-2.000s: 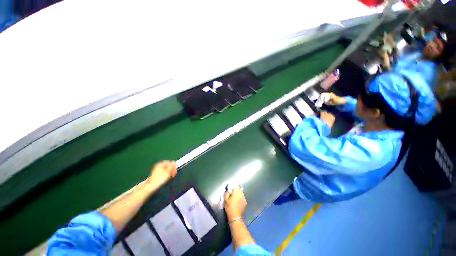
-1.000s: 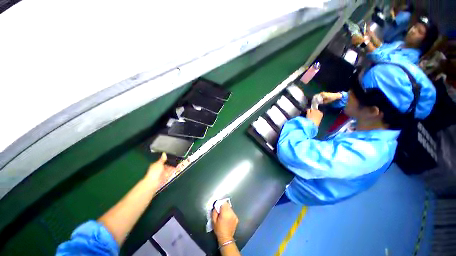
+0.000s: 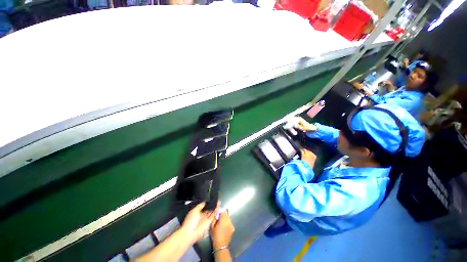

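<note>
A black phone tray [image 3: 206,153] with several dark phones in a row is held up over the rail between the green strip and the bench. My left hand [image 3: 197,221] grips its near end. My right hand [image 3: 222,230] is beside my left hand at that end, with a bit of white cloth [image 3: 218,211] at its fingers; whether it also touches the tray is unclear. A second tray with white film sheets [image 3: 166,230] over its phones lies on the bench, partly hidden by my left forearm.
A person in blue [image 3: 333,174] sits to the right, working at a tray with white pieces [image 3: 276,151]. Another person [image 3: 404,94] sits beyond. A white shelf [image 3: 128,66] runs above the green strip; red cartons [image 3: 352,21] and a metal post [image 3: 353,64] stand at the upper right.
The phone tray has come off the green strip, towards me over the rail, turning more lengthwise. My hands have come together at its near end. The view has shifted, showing more of the shelf.
</note>
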